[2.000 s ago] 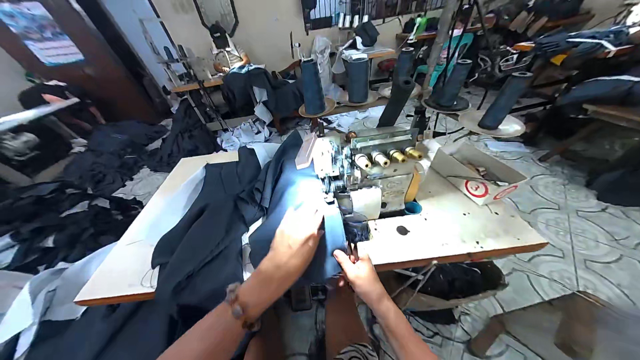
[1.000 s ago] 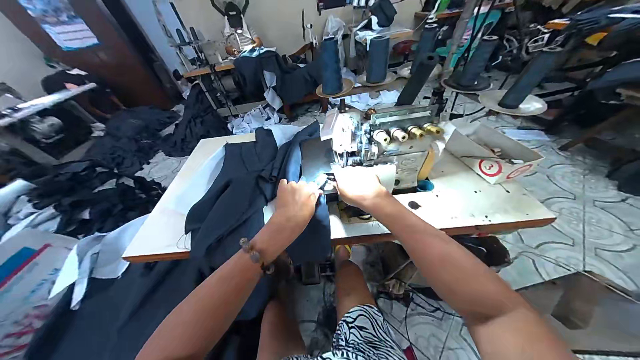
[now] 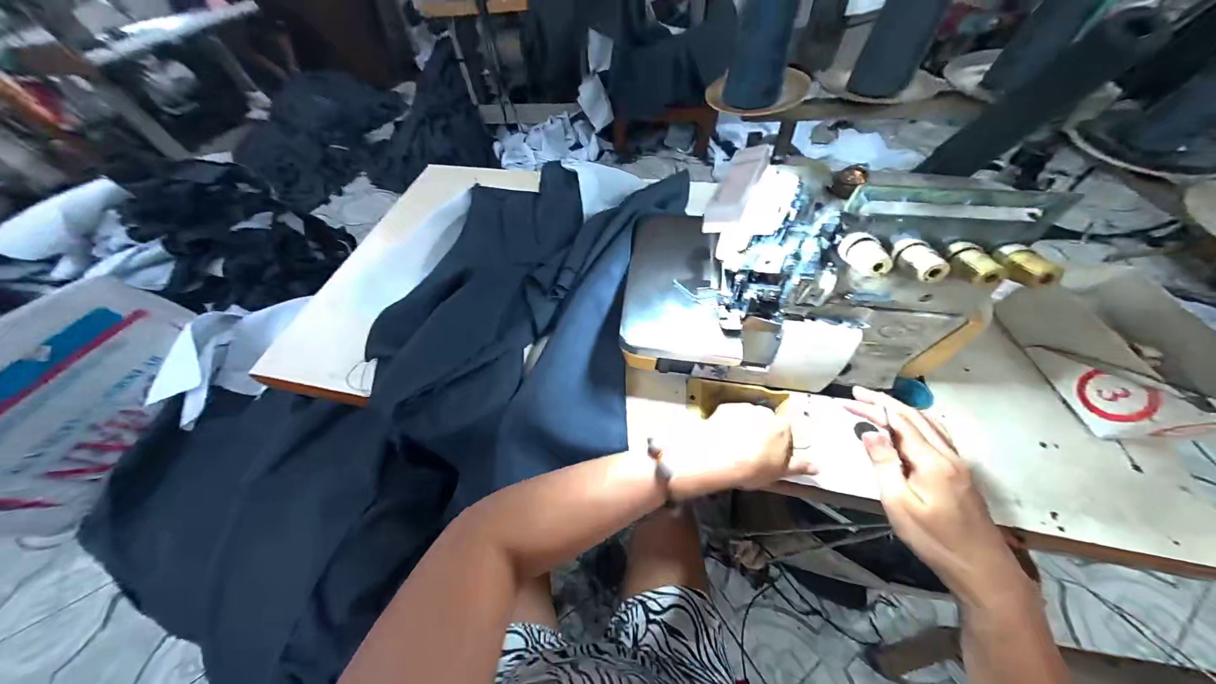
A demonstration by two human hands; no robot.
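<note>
My left hand (image 3: 755,445) is bent over the front of the sewing table (image 3: 1007,475), just below an overlock sewing machine (image 3: 779,275); its fingers are partly hidden, and whether it holds anything does not show. To its right, my right hand (image 3: 917,465) is raised over the tabletop with thumb and fingers nearly together; a small dark spot lies by the fingertips, and I cannot tell if something is pinched. Dark navy fabric (image 3: 560,380) lies left of the machine's metal plate (image 3: 670,285) and drapes over the table's front edge, touched by neither hand.
Thread cones (image 3: 760,52) stand on round holders behind the machine. An open cardboard box (image 3: 1092,370) sits at the table's right. Dark cloth scraps (image 3: 237,228) heap on the floor at left, near a printed white sack (image 3: 76,408). A wooden piece (image 3: 917,651) is low at right.
Both hands have left the fabric and the machine's needle area, where they were a second ago, and are now at the table's front, right of the fabric. The view has moved closer and lower.
</note>
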